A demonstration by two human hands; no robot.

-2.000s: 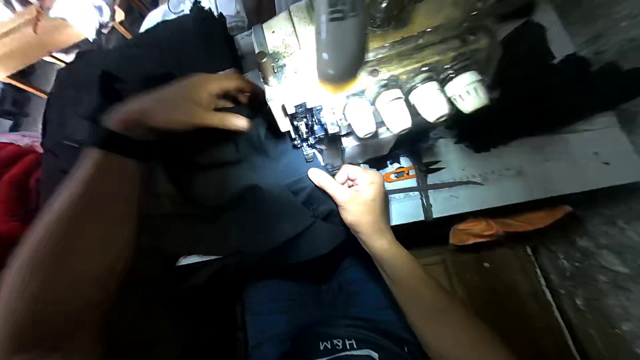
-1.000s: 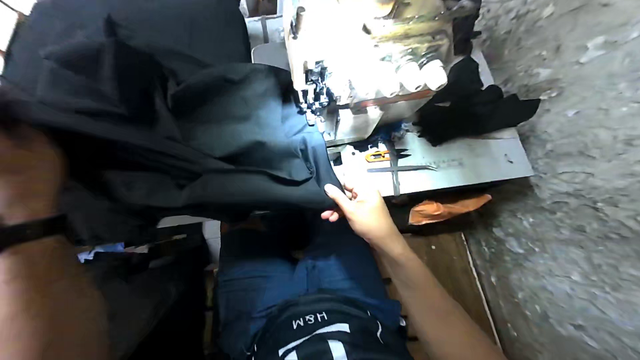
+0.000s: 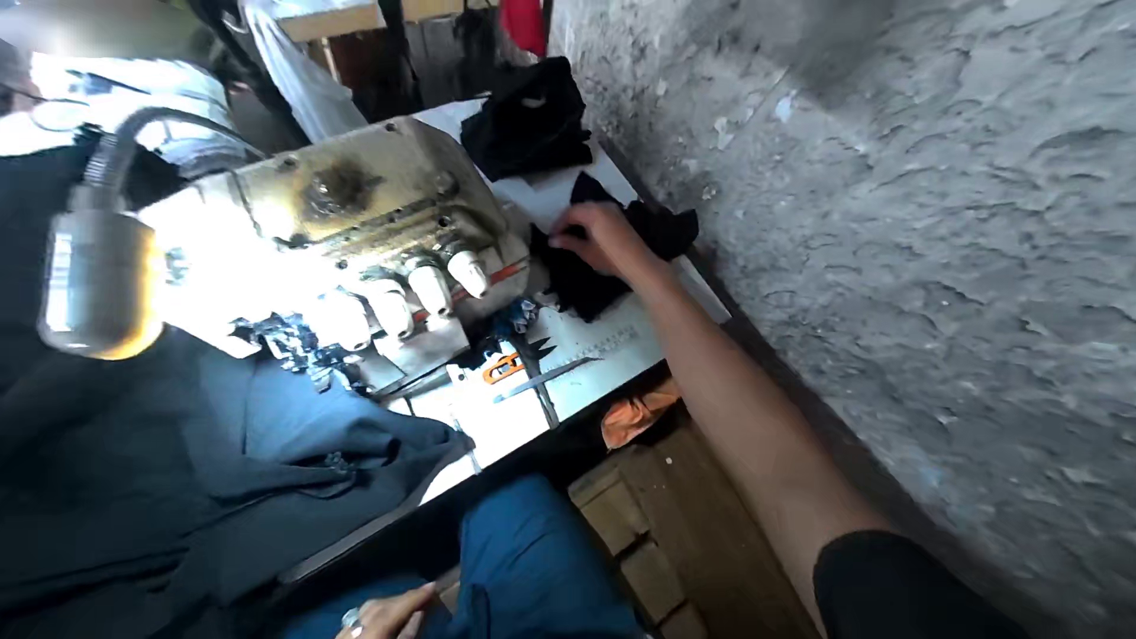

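My right hand [image 3: 596, 232] is on a pile of black fabric pieces [image 3: 581, 280] at the right end of the sewing machine; its fingers are bent, and whether they grip the cloth is unclear. Low in the view, my left hand [image 3: 390, 614], with a ring, rests by my lap, its fingers partly cut off by the frame edge. A large dark cloth [image 3: 293, 426] lies at the left, spread up to the presser foot area [image 3: 297, 346]. Orange-handled thread snips [image 3: 502, 367] and metal tweezers [image 3: 546, 379] lie on the white table [image 3: 612, 355].
A lit gooseneck lamp [image 3: 102, 284] hangs left of the industrial sewing machine [image 3: 355, 204]. Another black cloth bundle [image 3: 528, 120] lies behind. A rough grey wall [image 3: 870, 222] borders the table at right. Orange cloth [image 3: 637, 415] hangs below the table edge.
My right hand has left the edge of the large dark cloth and reached the black pieces. My left hand has come down to my lap from the cloth's left side. The view has swung right.
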